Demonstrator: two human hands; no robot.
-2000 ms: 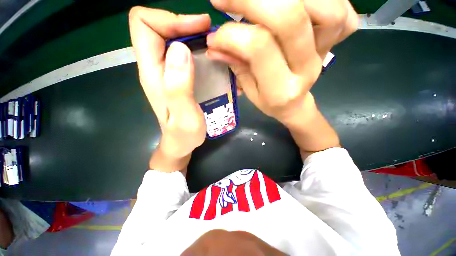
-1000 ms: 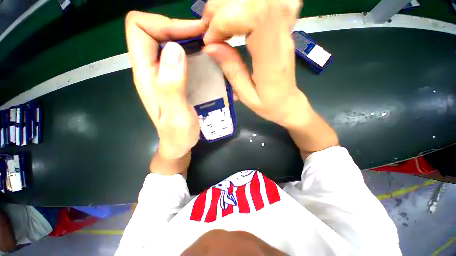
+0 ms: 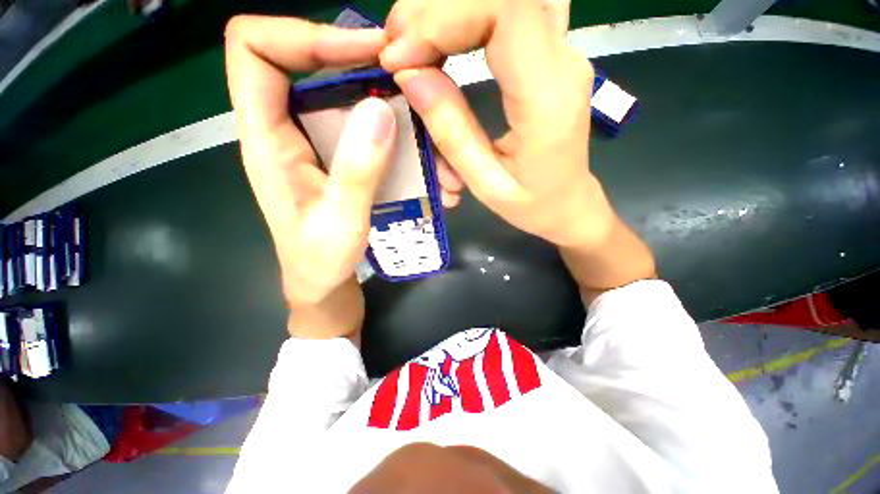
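Observation:
A dark-blue handheld unit [image 3: 410, 246] is held upright above the bench, with a pale panel over much of its face and a white keypad section at the end nearest me. My left hand [image 3: 314, 164] grips its left side, the thumb lying on the pale panel and the fingers behind the top edge. My right hand [image 3: 502, 125] has thumb and index finger pinched at the top right corner; what lies between these fingertips is hidden. A dark strip with a small red spot shows along the top end.
Stacked blue and white units [image 3: 43, 253] stand at the bench's left. Another unit [image 3: 614, 102] lies by the pale rail [image 3: 174, 145] at right. A metal post [image 3: 738, 17] stands on the rail. White specks [image 3: 488, 259] lie on the green bench [image 3: 753, 183]. A person's arm shows at lower left.
My left thumb has moved right onto the panel, uncovering more of the unit's top end. The right fingertips remain at the top corner. A unit on the belt behind has shifted left.

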